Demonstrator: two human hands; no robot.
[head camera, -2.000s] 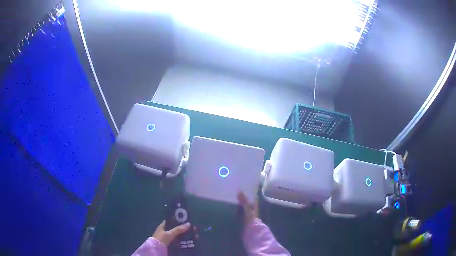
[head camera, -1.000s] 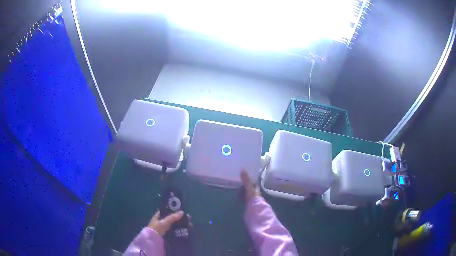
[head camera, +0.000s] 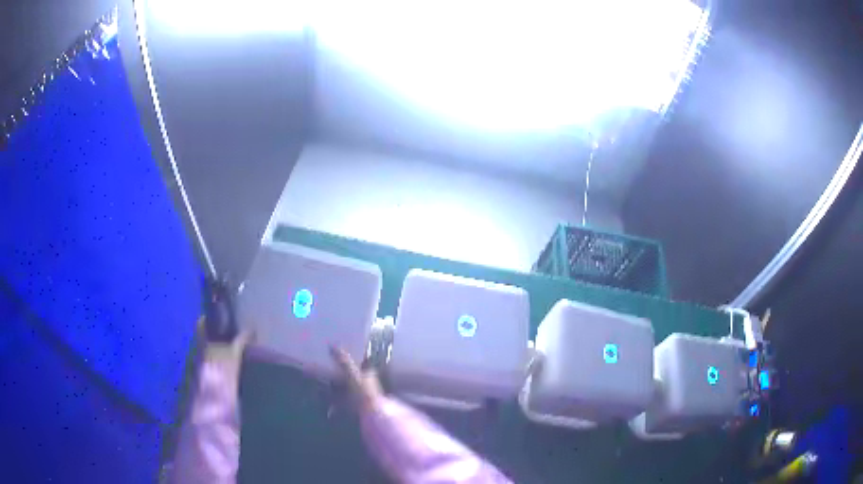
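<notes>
Four white projectors stand in a row, each with a glowing blue ring on top: the leftmost (head camera: 317, 326), the second (head camera: 459, 354), the third (head camera: 591, 383) and the rightmost (head camera: 695, 402). My left hand (head camera: 223, 342) is at the left side of the leftmost projector and holds the dark remote control (head camera: 220, 307), which is blurred. My right hand (head camera: 356, 371) is at the front edge of the leftmost projector, fingers on or close to it; it holds nothing that I can see.
The projectors stand on a dark green bench mat (head camera: 293, 425). A green mesh crate (head camera: 610, 260) is at the far edge. A blue curtain (head camera: 85, 255) hangs at left. White plugs with blue lights (head camera: 757, 364) and yellow cylinders (head camera: 795, 465) are at right. A bright projected image (head camera: 501, 57) lights the wall.
Both hands have moved left, from around the second projector to the leftmost one. The remote has moved with my left hand, up to that projector's left side. The projectors appear lower and further right in view.
</notes>
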